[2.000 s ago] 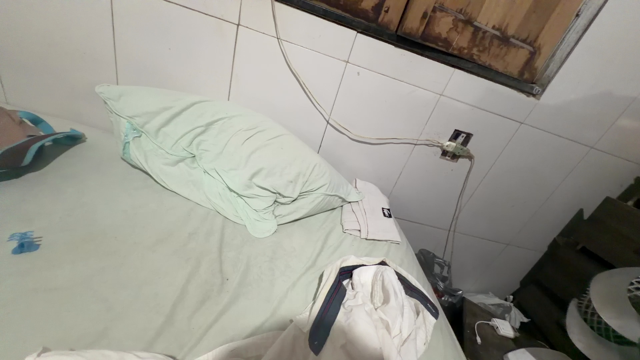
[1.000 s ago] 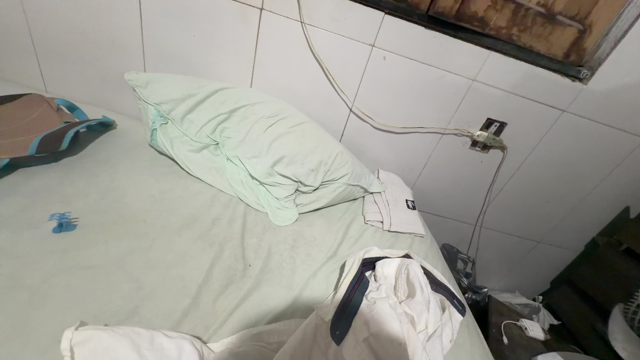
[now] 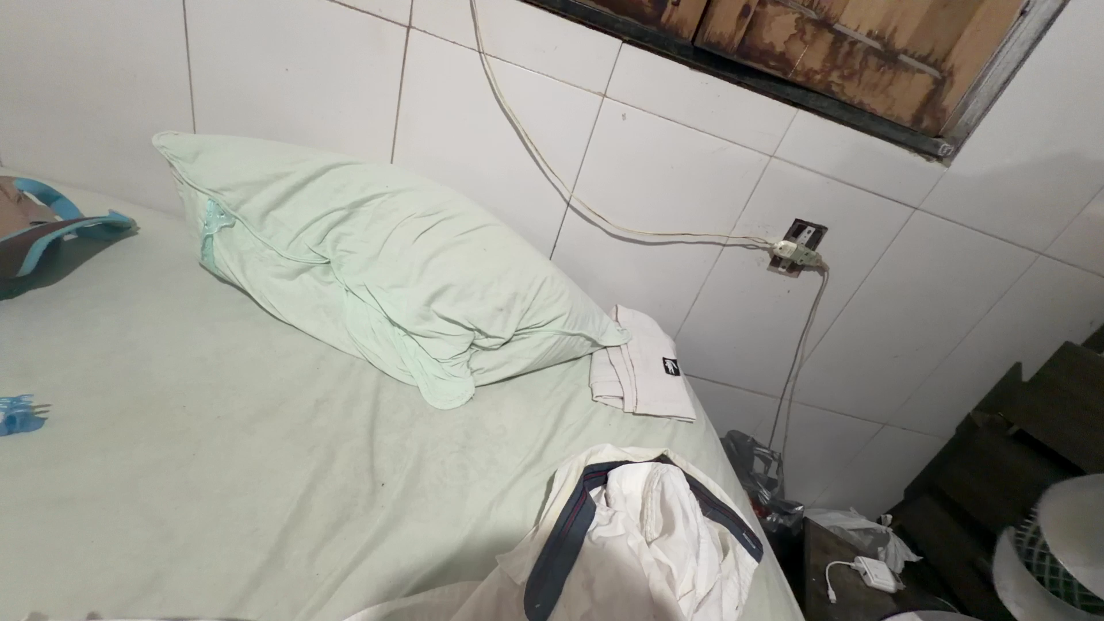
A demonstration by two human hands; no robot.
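Neither my left hand nor my right hand shows in the head view. A white garment with a dark inner band (image 3: 651, 535) lies rumpled at the bottom of the view, near the edge of the bed (image 3: 259, 483). A pale green pillow (image 3: 405, 267) rests against the tiled wall. Beside the pillow's right corner is a folded white cloth (image 3: 642, 371) with a small black tag. At the far left, part of a brown item with blue trim (image 3: 52, 228) lies on the sheet, and a small blue thing (image 3: 21, 415) lies nearer.
A cable runs along the wall to an outlet (image 3: 798, 248) below a wooden shutter (image 3: 845, 60). Right of the bed are a dark plastic bag (image 3: 759, 470), a white charger (image 3: 875, 573) on a dark surface, and a rounded item with green mesh (image 3: 1056, 552).
The white garment's sleeve-like part, spread along the bottom left one second ago, now shows less. The view has shifted somewhat.
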